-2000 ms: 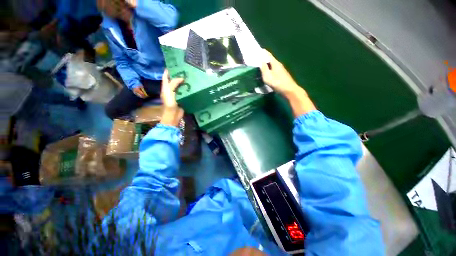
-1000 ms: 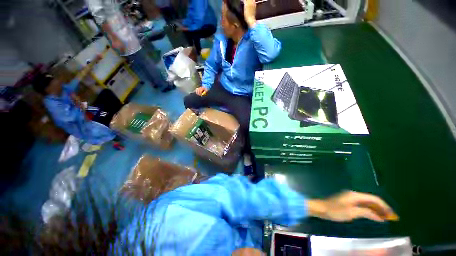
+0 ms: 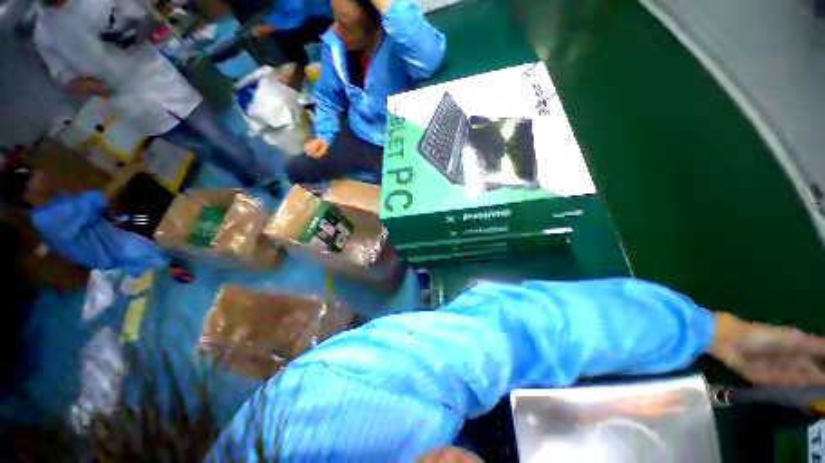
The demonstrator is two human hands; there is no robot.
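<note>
A stack of several green and white tablet PC boxes stands on the green bench, with a tablet and keyboard picture on the top box. The bare shiny weighing pan is at the bottom, cut off by the frame edge; my left sleeve hides part of the scale. My left hand is blurred, stretched out past the pan to the right edge. Its fingers look extended and I see nothing held, but the fingertips are cut off. A corner of a printed box shows at the lower right. My right hand is out of the picture.
A thin metal rod lies just below my left hand. A seated person in blue is behind the stack. Open cartons with clear liners and another carton are on the blue floor at left. More people are at upper left.
My left hand has moved right, to the frame edge. The view has shifted, showing more of the pan and the box corner. Earlier, both hands held a box over the stack; that box has been let go.
</note>
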